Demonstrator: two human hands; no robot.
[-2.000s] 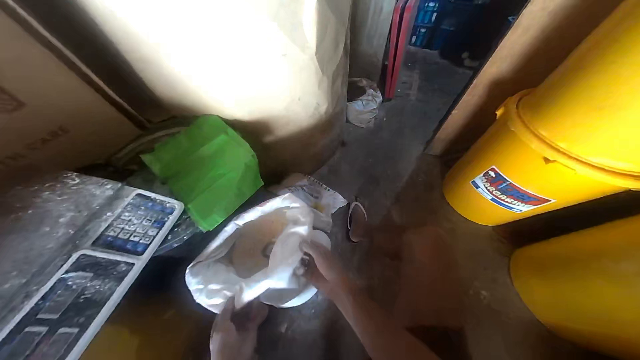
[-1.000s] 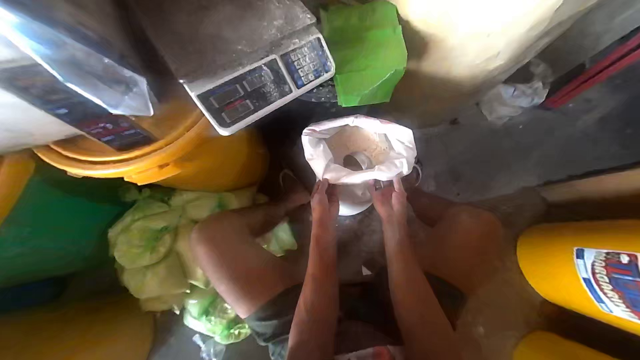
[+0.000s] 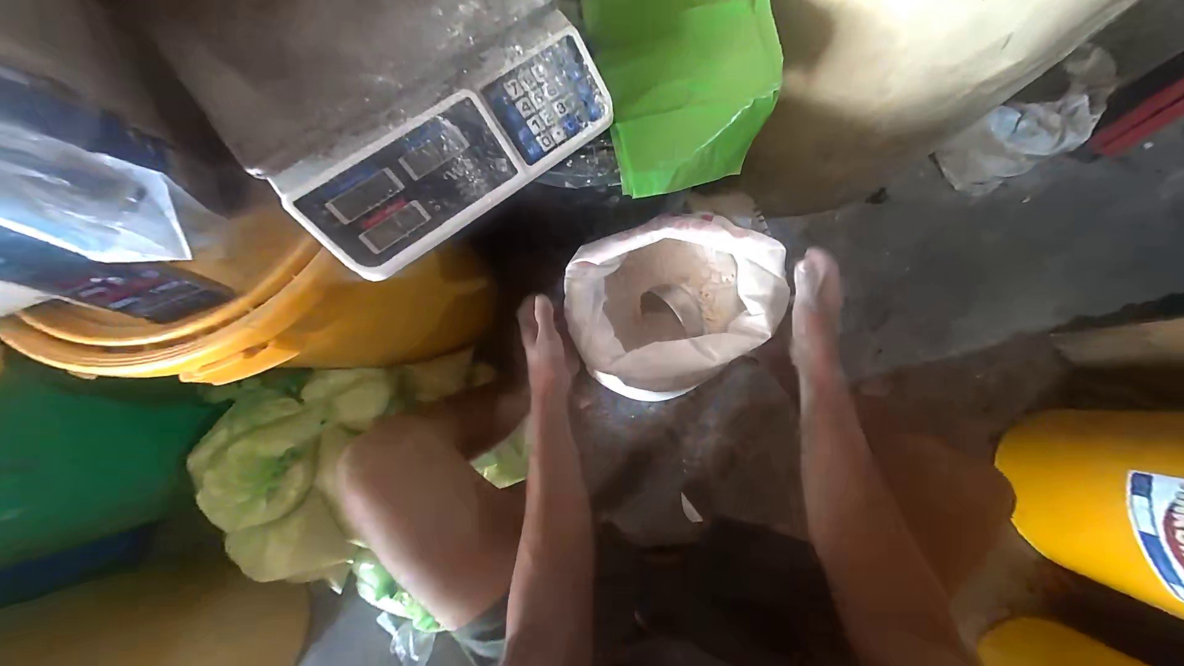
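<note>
An open white sack [image 3: 601,314] with its rim folded outward stands between my hands, holding a pale powder [image 3: 638,277]. A round scoop or cup [image 3: 680,310] lies partly sunk in the powder. My left hand [image 3: 544,338] is upright at the sack's left side, its palm turned toward it. On the right side, my right hand [image 3: 816,301] is held the same way, fingers extended, close to the sack's wall. Neither hand grips anything; whether either touches the sack is unclear. Something white and rounded shows beneath the sack's near edge.
A digital scale [image 3: 407,185] dusted with powder sits at upper left, above a yellow bucket [image 3: 370,314]. Green plastic [image 3: 694,92] hangs beside a large pale sack [image 3: 860,92]. Yellow-green plastic bags [image 3: 268,462] lie by my knee. Another yellow bucket [image 3: 1073,481] stands at right.
Both hands have let go of the sack's near rim and moved apart to its two sides. The view has turned a lot since two seconds ago.
</note>
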